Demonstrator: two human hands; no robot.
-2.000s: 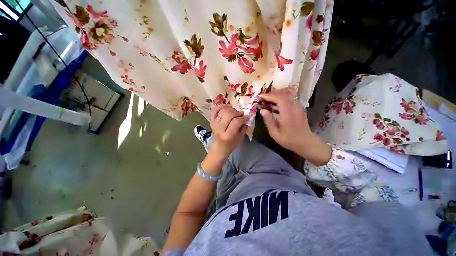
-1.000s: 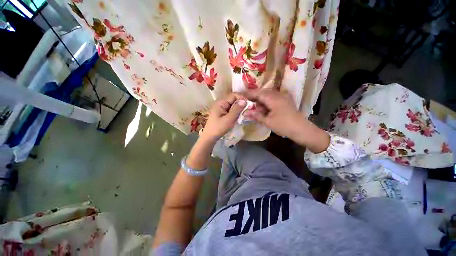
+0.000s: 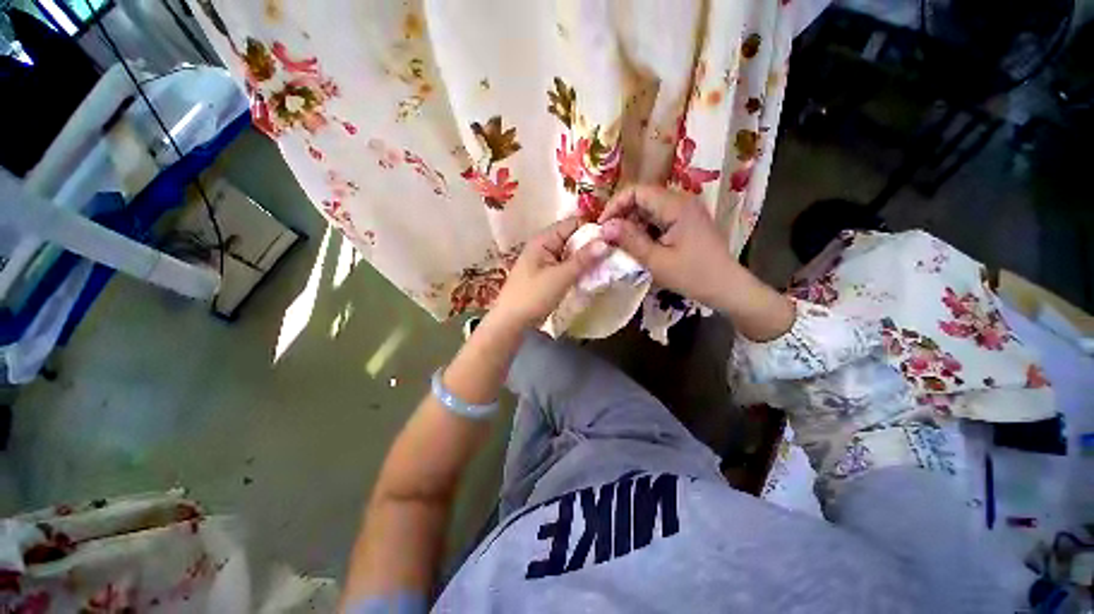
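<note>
A cream garment with red-pink flowers and brown-green leaves (image 3: pixel 396 132) hangs in front of me. My left hand (image 3: pixel 548 266) and my right hand (image 3: pixel 672 240) pinch a small pale part of it between their fingertips, close together above my lap. A pale, rounded fold of the cloth (image 3: pixel 602 312) hangs just below the fingers. It may be a sleeve end or the turned-up hem; I cannot tell which. The fingers hide the exact spot they hold.
Another floral garment (image 3: pixel 960 324) lies on the cluttered table at the right. More floral cloth (image 3: pixel 120 558) is at the lower left. A white frame (image 3: pixel 132 252) with blue and white material stands at the left. A dark round object (image 3: pixel 837 226) is at the right.
The pinched cloth has turned so that a wide pale fold now hangs below my fingers. Both hands stay close together, and the view has shifted slightly.
</note>
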